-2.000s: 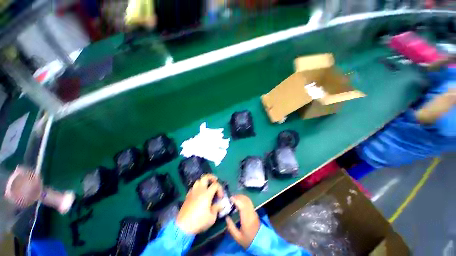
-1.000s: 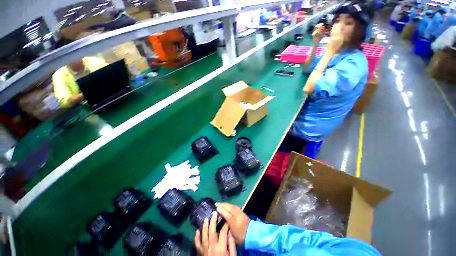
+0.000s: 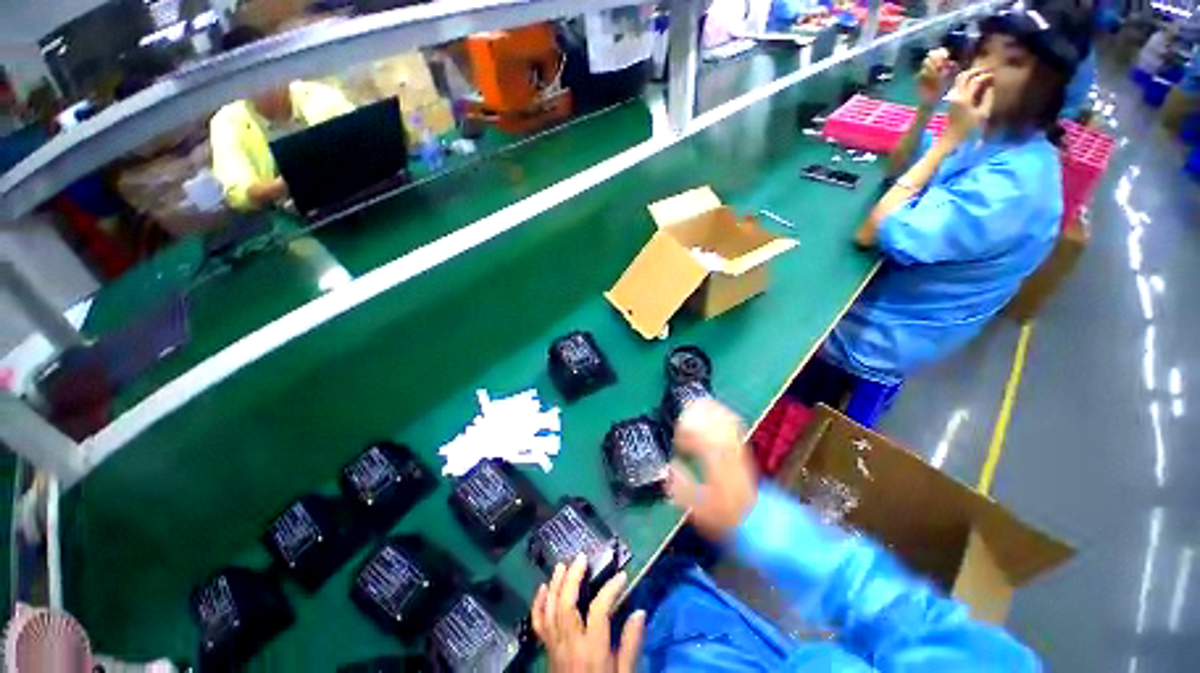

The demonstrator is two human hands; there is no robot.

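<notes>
Several black units with pale printed tops stand on the green bench. My left hand (image 3: 586, 628) is at the near edge of one black unit (image 3: 574, 534), fingers apart, fingertips touching or just in front of it. My right hand (image 3: 713, 471) is raised and blurred beside another unit (image 3: 638, 454), partly covering a further unit behind it; whether it holds anything cannot be told. A loose pile of white strips (image 3: 503, 431) lies behind the units. A round black coil (image 3: 687, 368) lies behind the covered unit.
An open small carton (image 3: 737, 279) stands farther back. A large carton (image 3: 908, 506) with clear plastic is below the bench edge at right. A person in a blue smock (image 3: 967, 230) leans at the bench by a pink-red tray (image 3: 871, 124). A pink fan (image 3: 48, 642) is at lower left.
My right hand has left the unit it touched beside my left hand and moved right and away from me. My left hand stays near that unit. The view has shifted left.
</notes>
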